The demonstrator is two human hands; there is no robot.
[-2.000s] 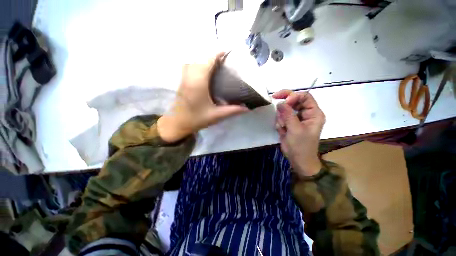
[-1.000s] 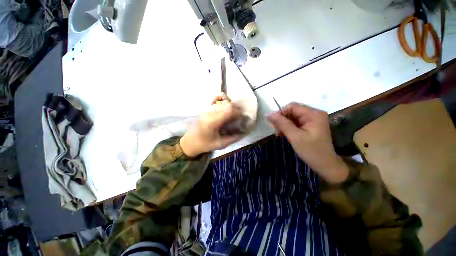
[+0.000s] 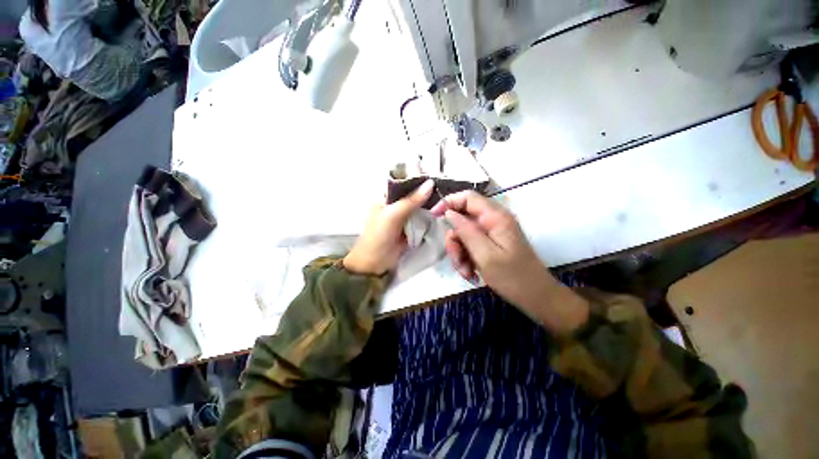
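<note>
A pale garment piece (image 3: pixel 310 255) lies on the white table and runs under my left hand. Its dark brown band (image 3: pixel 409 186) is spread below the presser foot area. My left hand (image 3: pixel 391 231) grips the band and cloth, thumb on top. My right hand (image 3: pixel 485 235) is at the band's right part, fingertips pinched around a thin pointed tool, of which only the tip area shows faintly near the band. The tool's handle is hidden in the fingers.
The sewing machine head (image 3: pixel 440 40) stands above, with a round metal plate (image 3: pixel 471 133) in the table (image 3: pixel 611 202). Orange scissors (image 3: pixel 784 128) lie at the right. Folded garment pieces (image 3: pixel 162 269) lie at the left. A white lamp (image 3: pixel 330 67) is at top left. Cloth heaps lie beyond.
My left hand has flattened the dark band toward the machine. My right hand has moved left with the tool to meet the band. The view has shifted.
</note>
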